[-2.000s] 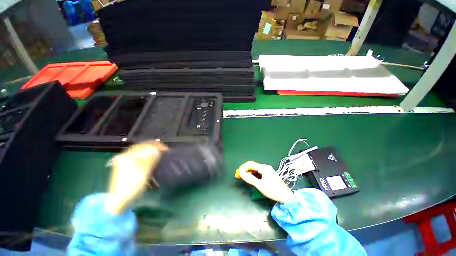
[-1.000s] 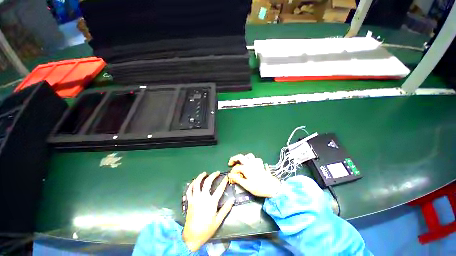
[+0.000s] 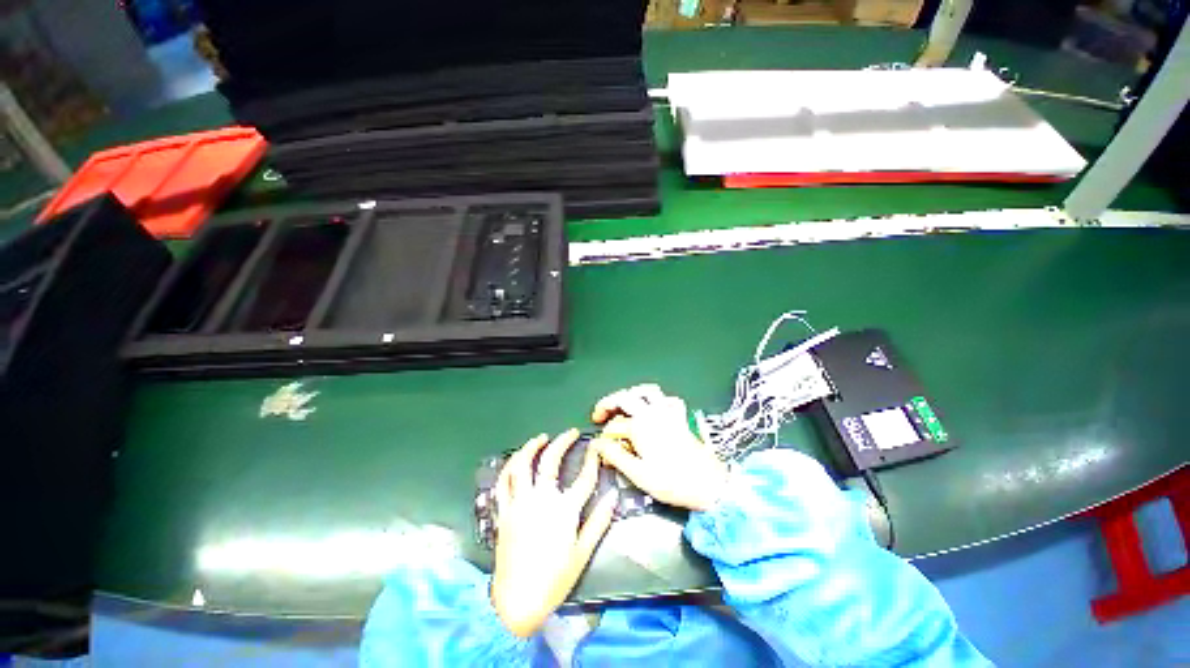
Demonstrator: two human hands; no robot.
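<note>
A dark phone screen (image 3: 491,502) lies back side up on the green bench in front of me, largely hidden by my hands. My left hand (image 3: 542,522) lies spread over it, fingers on its back. My right hand (image 3: 656,450) is at its right part, fingertips bunched on it; what they pinch is hidden. A small green edge of the adapter board (image 3: 698,424) shows beside my right hand. White wires (image 3: 750,415) run from there to the black test box (image 3: 881,405) on the right.
A black foam tray (image 3: 431,342) at the left holds several screens, with one slot empty. Stacked black foam trays (image 3: 457,163) stand behind, another stack (image 3: 65,431) at far left. A red tray (image 3: 163,176) is rear left; white foam sheets (image 3: 874,124) lie rear right.
My left hand has let the screen, carried in mid-air two seconds ago, down onto the bench and rests on it. My right hand has come onto it. Since one second ago the hands barely moved.
</note>
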